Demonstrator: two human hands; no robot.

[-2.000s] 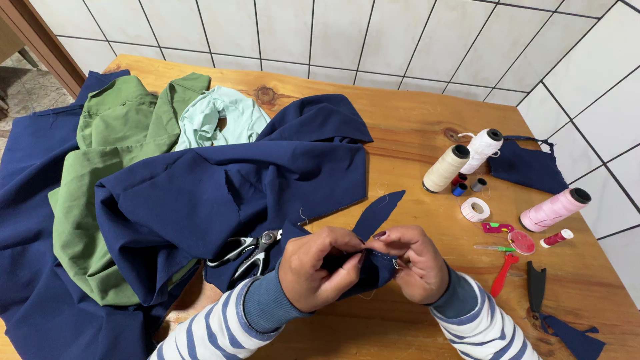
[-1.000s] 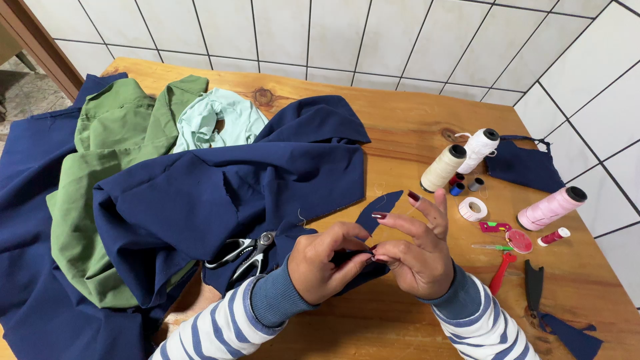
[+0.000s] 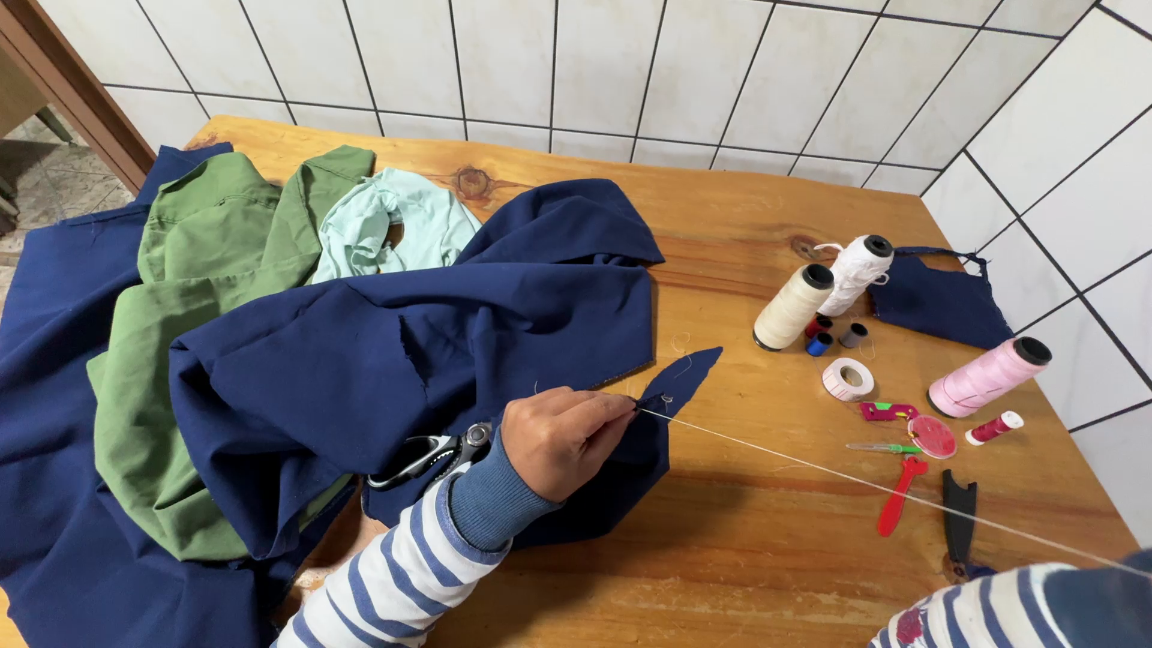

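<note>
My left hand [image 3: 569, 439] pinches the edge of a navy blue fabric piece [image 3: 677, 382] between thumb and fingertips. From that pinch a pale thread [image 3: 837, 474] runs taut to the lower right edge of the view. My right hand is out of view; only its striped sleeve and blue cuff [image 3: 1093, 601] show at the lower right, where the thread ends. Scissors [image 3: 450, 450] with black and grey handles lie on navy cloth just left of my left hand, partly under the fabric. No needle can be made out.
Navy cloth [image 3: 297, 360], a green garment [image 3: 148, 396] and mint fabric [image 3: 423, 225] cover the left side. At the right stand a cream thread cone [image 3: 792, 308], a white cone [image 3: 857, 274] and a pink cone [image 3: 988, 378], near a tape roll [image 3: 848, 379], a red tool [image 3: 901, 497] and a black tool [image 3: 959, 522].
My right hand has moved away from the fabric to the lower right, out of view, and the thread is now stretched out. My left hand still pinches the navy fabric.
</note>
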